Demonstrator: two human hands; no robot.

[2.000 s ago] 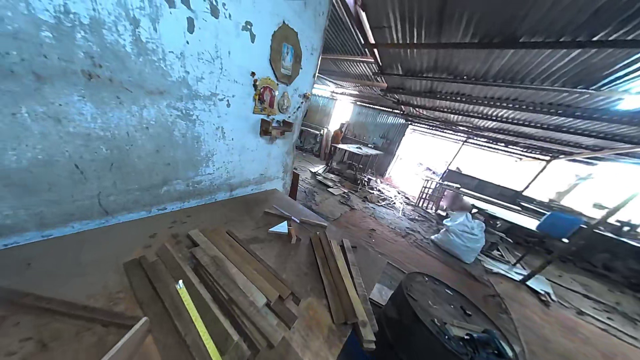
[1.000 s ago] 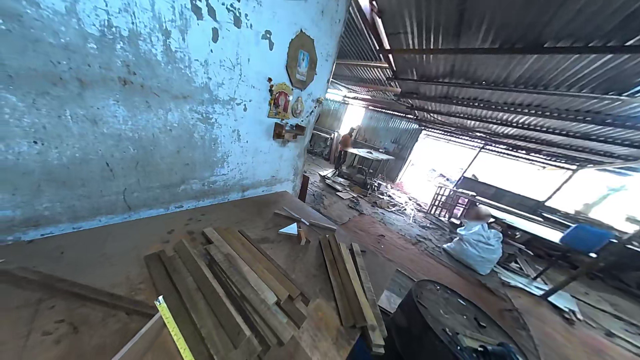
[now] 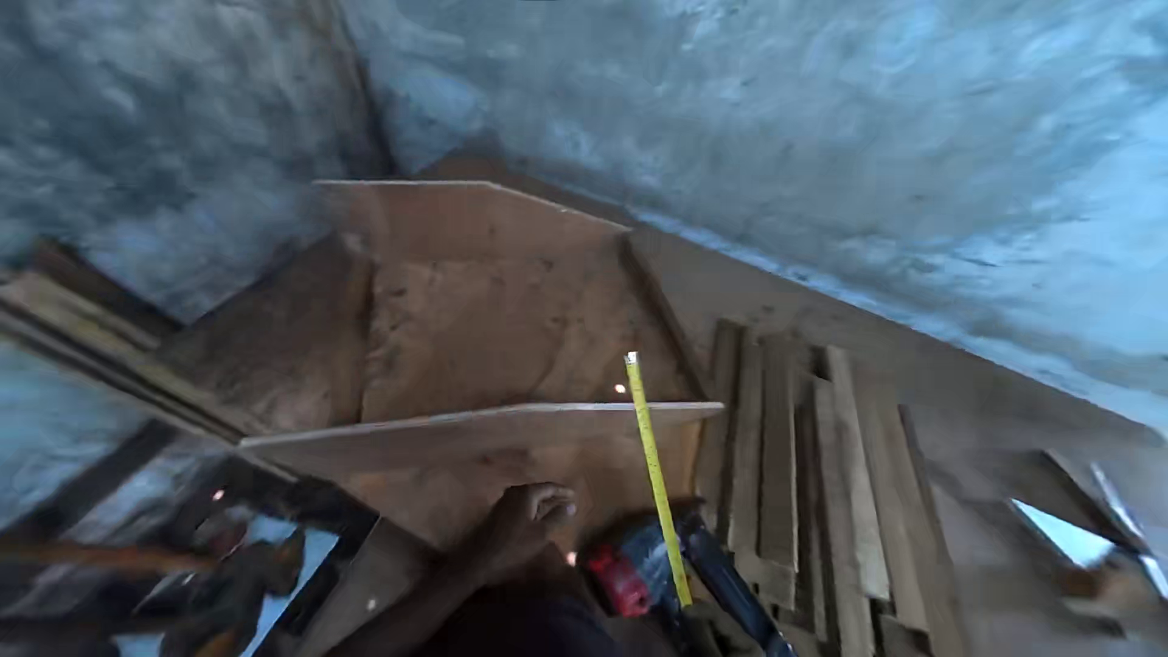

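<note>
My left hand (image 3: 534,511) is at the lower middle, its fingers loosely curled and a little apart, with nothing visible in it. It is over a brown wooden panel assembly (image 3: 484,328), near the pale edge of a crosswise board (image 3: 529,411). A yellow tape measure blade (image 3: 655,465) extends upward across this board, its metal-tipped end over the panel. The blade's lower end meets a dark, blurred shape; whether my right hand is there cannot be made out. Behind the blade lies a red and dark power tool (image 3: 630,575). Wooden strips (image 3: 821,493) lie to the right.
A worn blue-grey wall (image 3: 821,137) rises behind the work surface (image 3: 967,420). More wooden lengths (image 3: 109,356) lean at the left. A white triangular piece (image 3: 1063,529) is at the far right. Dark cluttered objects (image 3: 228,557) fill the lower left.
The view has swung strongly left and down, bringing the panel assembly, the power tool and my left hand into sight. The tape blade now extends over the crosswise board.
</note>
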